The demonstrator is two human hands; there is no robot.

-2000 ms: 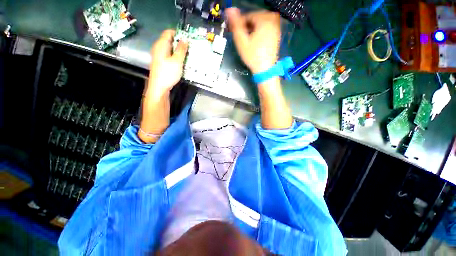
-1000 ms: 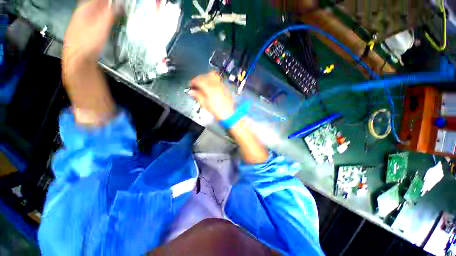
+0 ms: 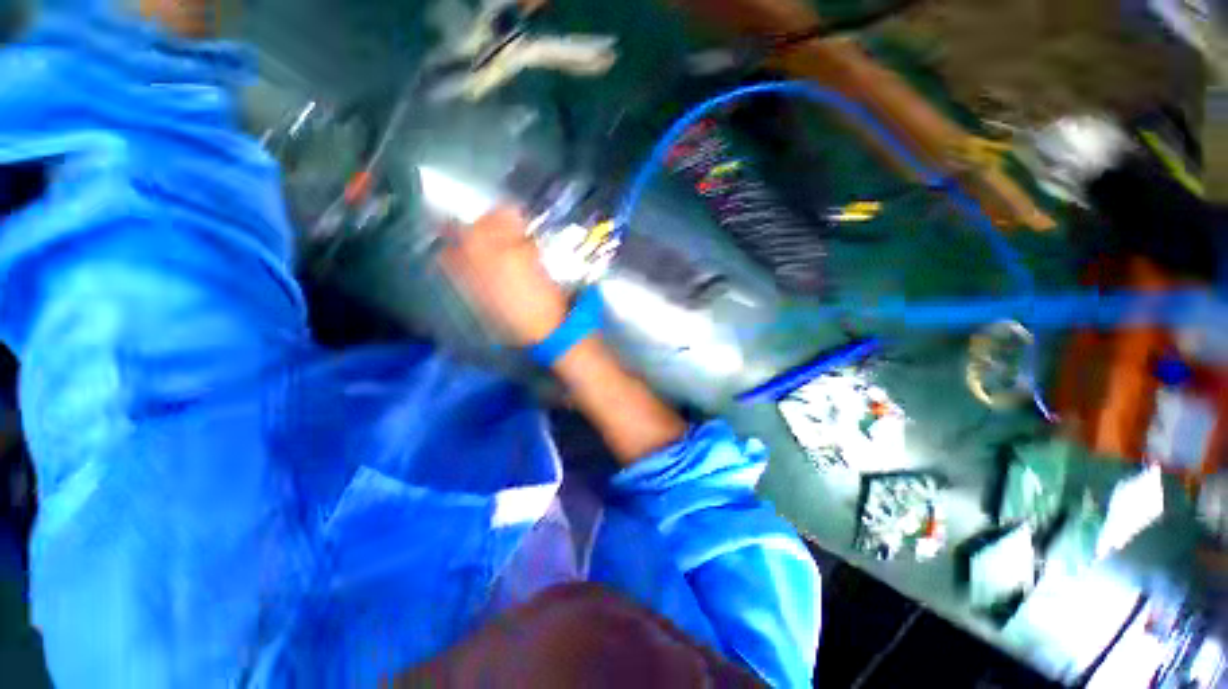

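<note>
My right hand [image 3: 505,269], with a blue wrist strap [image 3: 571,326], is blurred over the bench near the test leads [image 3: 582,248]. I cannot tell whether it holds anything. My left arm reaches up to the top left; only a small blurred part of my left hand or wrist [image 3: 182,14] shows at the top edge, the rest is cut off. The black remote control [image 3: 754,209] lies behind and right of my right hand. A blue pen [image 3: 811,372] lies beside a white-green circuit board [image 3: 848,417].
Another circuit board [image 3: 900,514] lies near the front edge, with plain green boards [image 3: 1030,482] to its right. A yellowish ring [image 3: 999,364] and an orange-red box [image 3: 1118,364] are at right. A blue cable [image 3: 808,89] arches over the bench.
The view has swung left. My left hand has left the circuit board and moved up and left, mostly out of view. My right hand has come down from the leads to the front of the bench.
</note>
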